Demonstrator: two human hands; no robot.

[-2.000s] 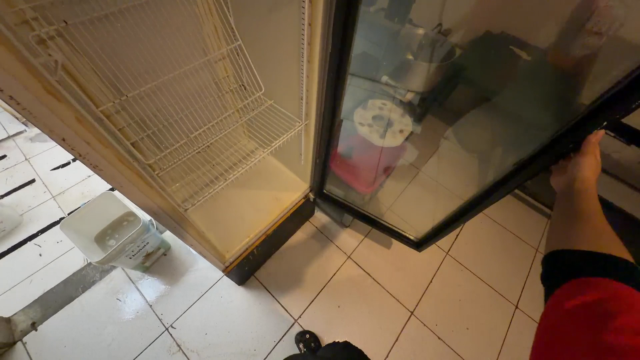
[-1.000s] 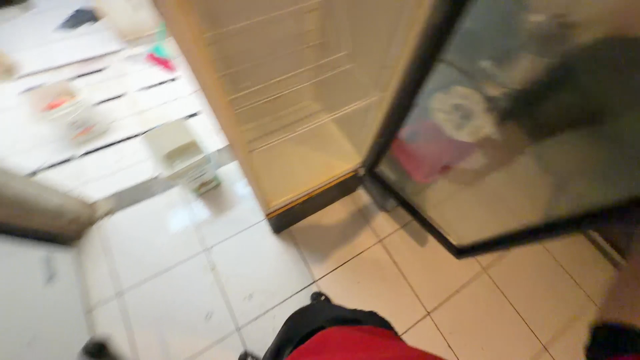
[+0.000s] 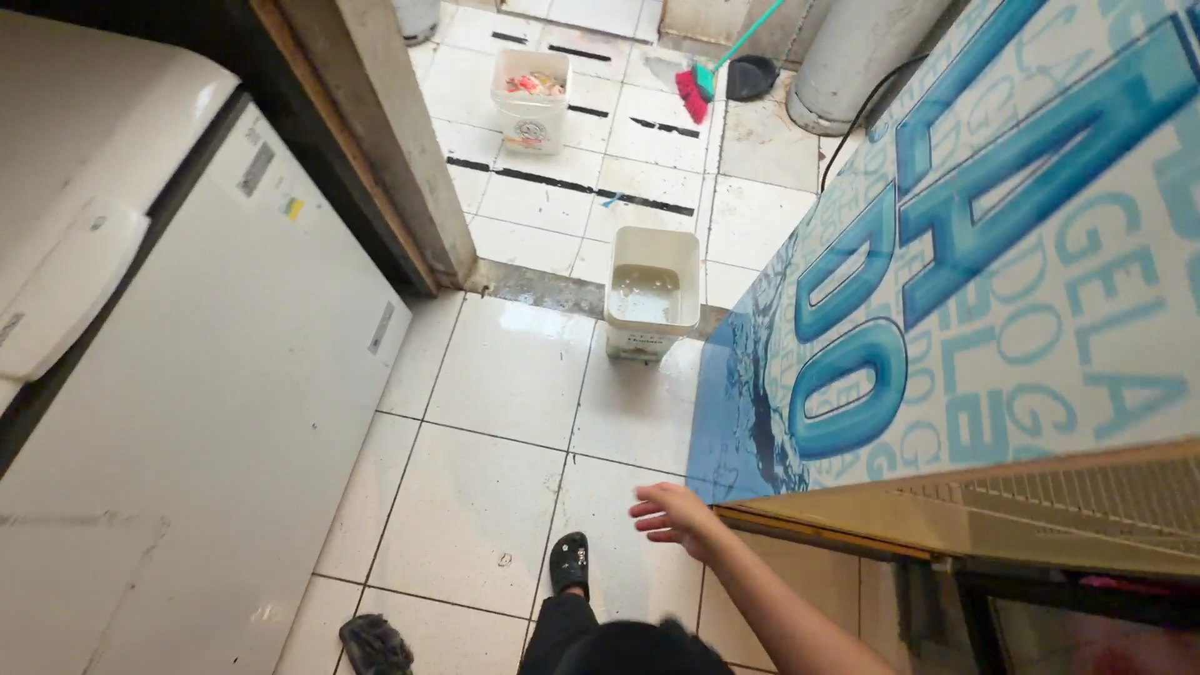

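My right hand (image 3: 673,516) is held out over the tiled floor with its fingers apart and nothing in it, near the lower front corner of the upright display refrigerator (image 3: 937,356). The refrigerator's side bears large blue lettering; wire shelves (image 3: 1106,502) show inside it at the lower right. A square white plastic bucket (image 3: 656,328) of cloudy, bubbly water stands at the doorway threshold, ahead of the hand. My left hand is not in view.
A white chest freezer (image 3: 216,375) lines the left. Beyond the threshold (image 3: 534,286) are a second bucket (image 3: 532,131) holding scraps, a red-bristled broom (image 3: 694,89), a black dustpan (image 3: 752,77) and a gas cylinder (image 3: 834,84). A dark furry item (image 3: 375,645) lies near my shoe (image 3: 569,562).
Two seconds ago my right hand held the edge of the refrigerator's glass door; now it is off the door, reaching over the floor. The view has swung left towards the doorway.
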